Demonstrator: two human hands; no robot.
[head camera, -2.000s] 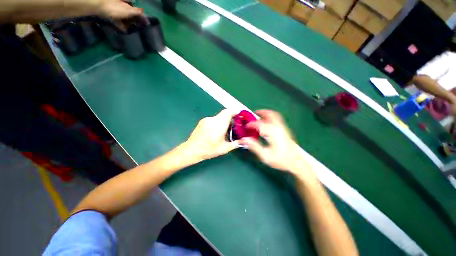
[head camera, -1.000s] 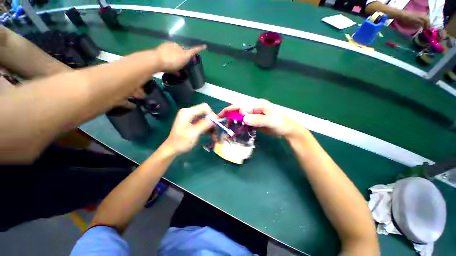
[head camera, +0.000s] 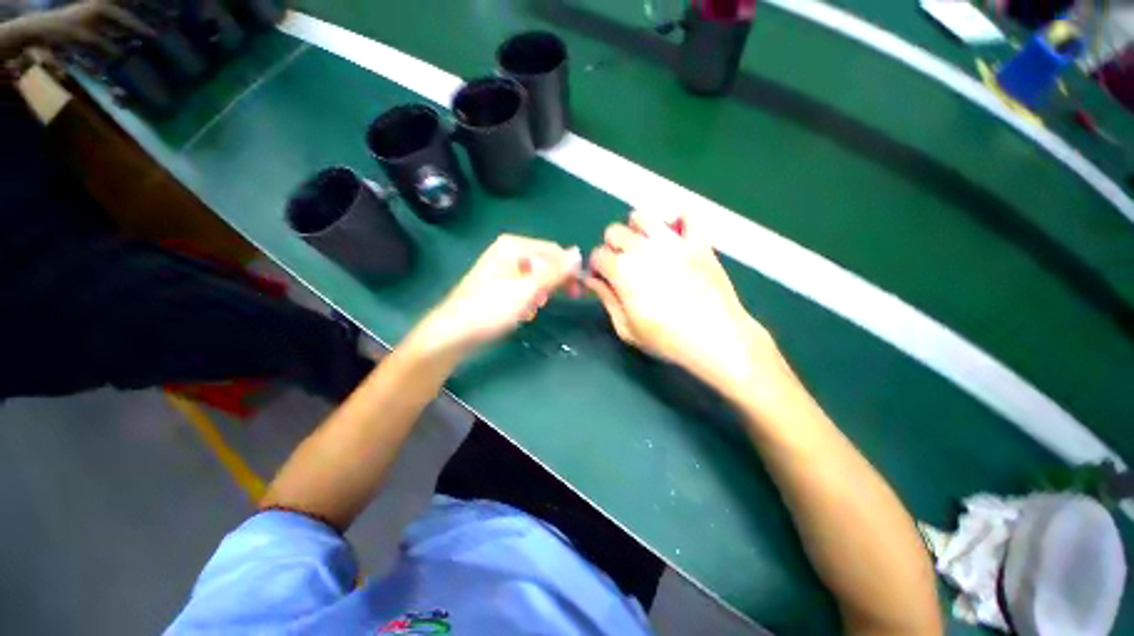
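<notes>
My left hand (head camera: 504, 288) and my right hand (head camera: 662, 283) meet fingertip to fingertip above the green bench, and both are slightly blurred. My right hand is curled around the inner unit. Only a small magenta bit of the unit (head camera: 678, 226) shows past my knuckles, and the rest is hidden. My left fingertips are pinched close to my right fingertips, and I cannot make out what is between them. Several black open housings stand upright left of my hands, the nearest (head camera: 354, 230) by the bench edge. Another housing (head camera: 423, 162) has a silver stub facing me.
A black housing with a magenta rim (head camera: 715, 50) stands beyond the white strip (head camera: 796, 267). A pale round pad (head camera: 1067, 565) lies on crumpled white cloth (head camera: 982, 553) at lower right. Another person's hand (head camera: 81, 25) is over dark housings at upper left. A blue dispenser (head camera: 1032, 68) stands far right.
The other person's arm has drawn back to upper left, leaving the housings beside me in full view. The inner unit, plainly seen before, is now mostly hidden by my right hand. The view has shifted.
</notes>
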